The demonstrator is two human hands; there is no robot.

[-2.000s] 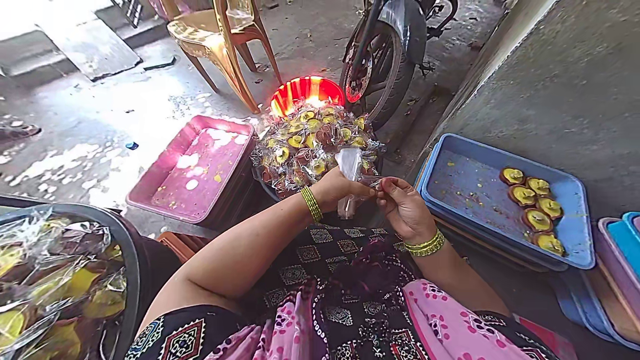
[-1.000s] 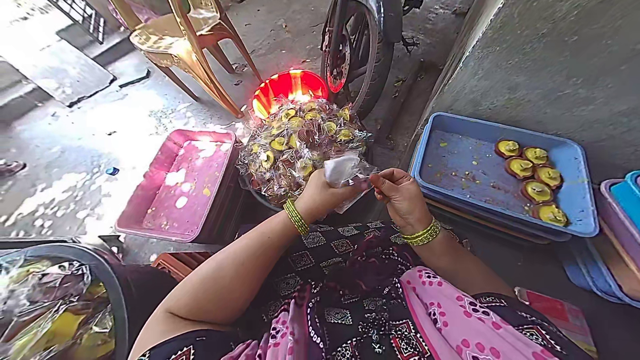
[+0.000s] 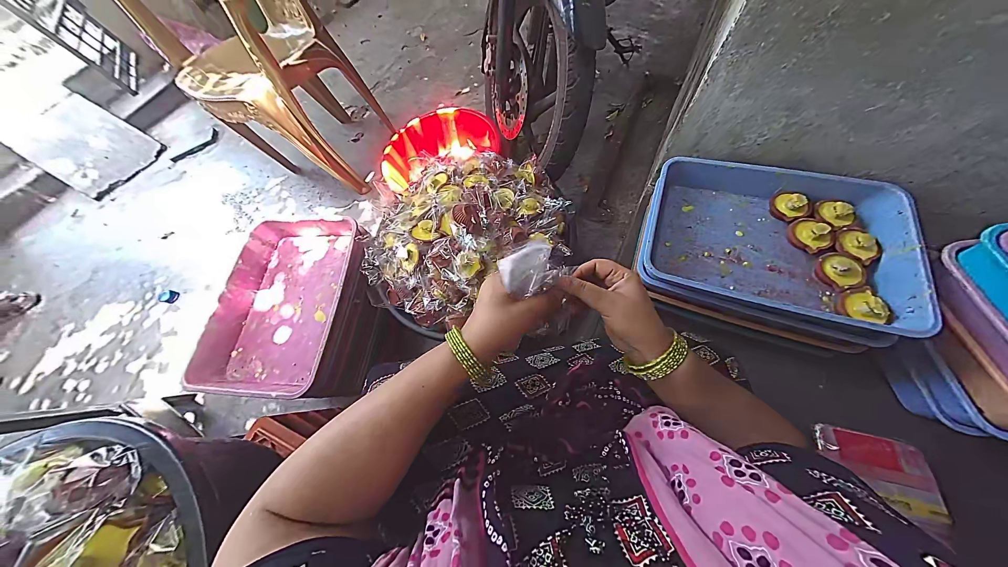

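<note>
My left hand [image 3: 516, 311] is closed around clear plastic bags [image 3: 526, 269], whose pale ends stick up above the fist. The thumb and fingertips of my right hand [image 3: 622, 303] pinch the edge of the plastic beside it. Just beyond both hands, a round tub is heaped with plastic-wrapped clay lamps [image 3: 465, 228] filled with yellow wax. To the right, several unwrapped yellow wax lamps [image 3: 841, 269] sit at the right side of a blue tray [image 3: 709, 260]. What lies inside my left fist is hidden.
A pink tray [image 3: 279, 315] stands on stacked trays at left, and a black tub [image 3: 185, 472] of wrapped pieces is at lower left. Beyond are a red basket [image 3: 441, 130], a plastic chair [image 3: 260, 87] and a motorcycle wheel [image 3: 575, 94]. More trays [image 3: 976, 346] lie far right.
My hands stay close together at the plastic; the right fingers have shifted slightly along its edge. The view has swung a little. The lamps in the blue tray look unchanged.
</note>
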